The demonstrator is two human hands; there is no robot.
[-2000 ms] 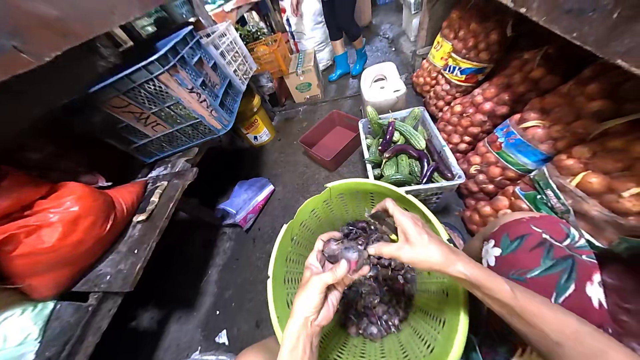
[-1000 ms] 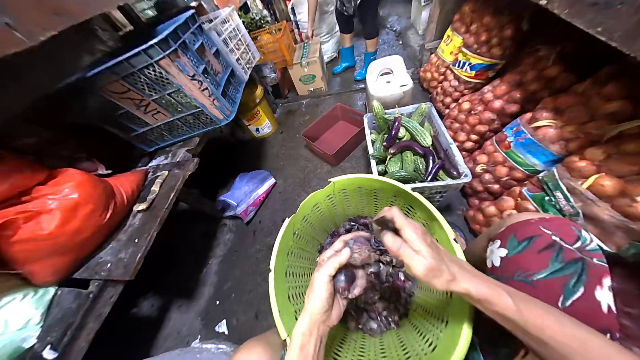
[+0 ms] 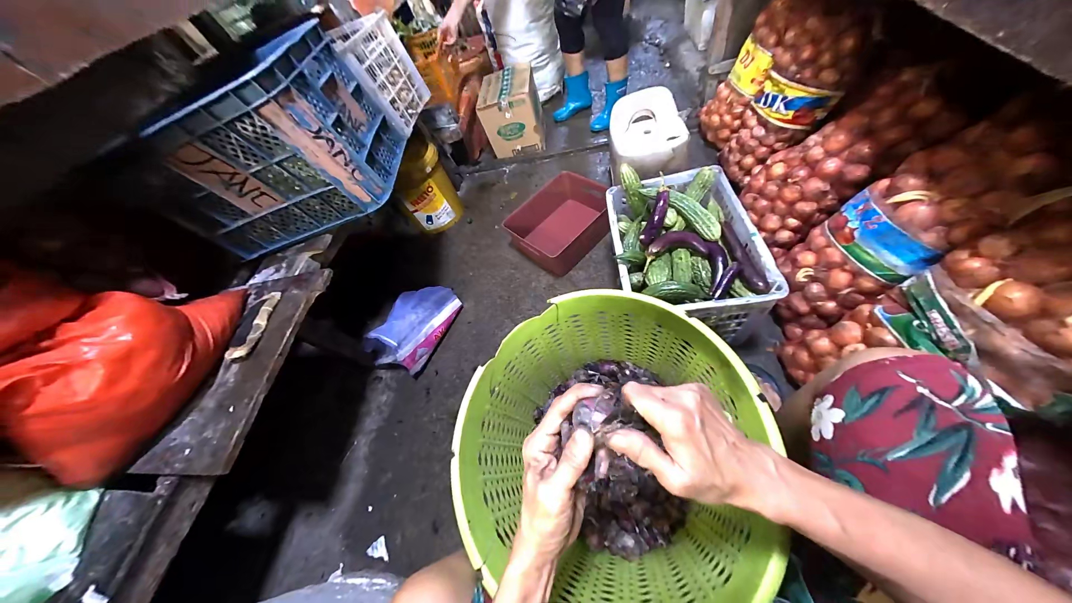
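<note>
A green perforated plastic basket (image 3: 494, 469) stands below me, between my knees. Dark purple onion-like bulbs and loose papery skins (image 3: 628, 523) lie in its bottom. Above that pile, my left hand (image 3: 553, 469) holds a purplish bulb (image 3: 593, 412) between thumb and fingers. My right hand (image 3: 691, 440) meets it from the right, its thumb and index finger pinching at the bulb's dry skin. Whether the fingers of my left hand hold further bulbs is hidden.
Beyond the basket are a crate (image 3: 737, 308) of bitter melons and eggplants, a maroon bin (image 3: 557, 222) and a white container (image 3: 649, 134). Net sacks of onions (image 3: 804, 197) line the right. Left are a blue crate (image 3: 276, 151), a wooden bench (image 3: 213, 410) and a red bag (image 3: 117, 368). Someone in blue boots (image 3: 590, 102) stands ahead.
My hands have stayed together over the basket while turning and picking at bulbs. My right hand's fingers have shifted against the bulb. At the back, the other person's arm has moved left, off the cardboard box.
</note>
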